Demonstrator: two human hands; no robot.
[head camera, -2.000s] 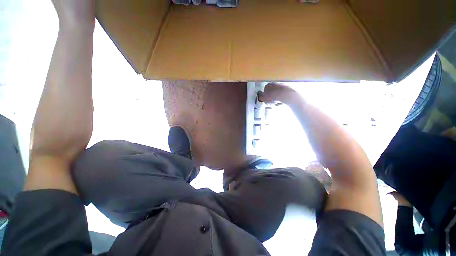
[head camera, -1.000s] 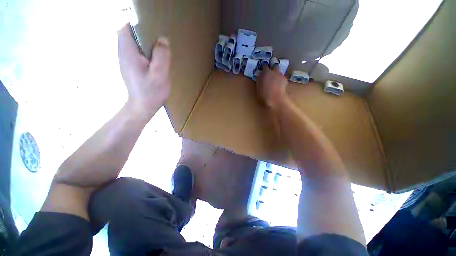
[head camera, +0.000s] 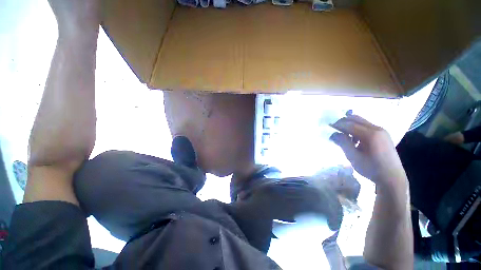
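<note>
A brown open cardboard box (head camera: 274, 52) spans the top of the view, with several white-grey hollow-ended components (head camera: 323, 5) at its upper edge. A white packing tray (head camera: 259, 129) with pockets along its left side lies below the box, mostly washed out by glare. My right hand (head camera: 364, 140) is over the glaring tray area, thumb and fingers bent close together; glare hides whether they hold a piece. My left hand (head camera: 76, 13) is at the top left by the box's side, cut off by the picture's edge; its fingers are not visible.
Reddish-brown ground (head camera: 221, 126) shows between my shoes and the tray. My bent legs are below the box. A tyre (head camera: 435, 100) and a person in black (head camera: 432, 174) are at the right. Bright glare covers the ground at left.
One second ago my right hand was among the components inside the box; now it is over the tray. The box and my left hand appear higher in the view.
</note>
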